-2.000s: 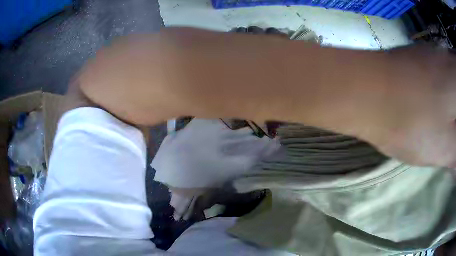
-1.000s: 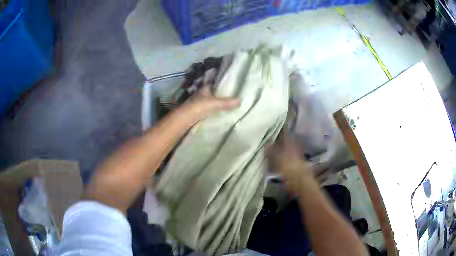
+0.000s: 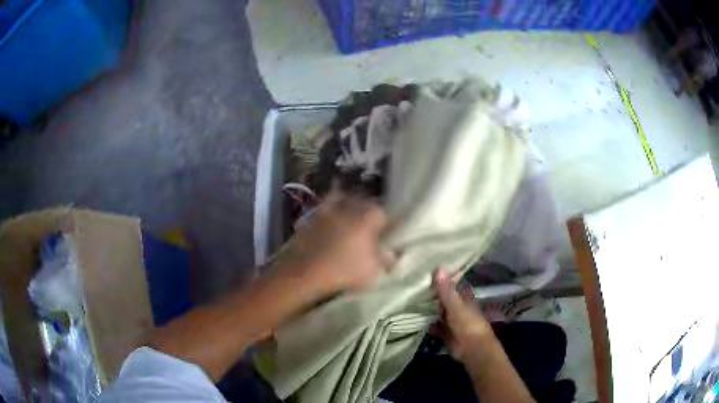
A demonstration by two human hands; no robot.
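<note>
A thick khaki-green bundle of cut pieces (image 3: pixel 461 177) lies over the pale work bin (image 3: pixel 270 177) and reaches down across my lap, with its layered edges at the lower end. My left hand (image 3: pixel 347 244) is blurred and lies on the bundle's left side; its fingers look curled, but their grip is hard to see. My right hand (image 3: pixel 461 315) holds the bundle's right edge, thumb on top, the other fingers hidden underneath. Brown scraps and paler cloth (image 3: pixel 366 142) show in the bin.
A white sewing table (image 3: pixel 654 260) with a brown edge stands at the right. A blue-violet crate (image 3: pixel 489 20) is at the top on a pale surface. A cardboard box (image 3: pixel 110 275) with clear plastic is at the lower left. A blue container (image 3: pixel 63 55) is at the upper left.
The bundle's upper end has shifted right in view. My left hand has moved down along it. My right hand has come from beside the bundle onto its lower right edge.
</note>
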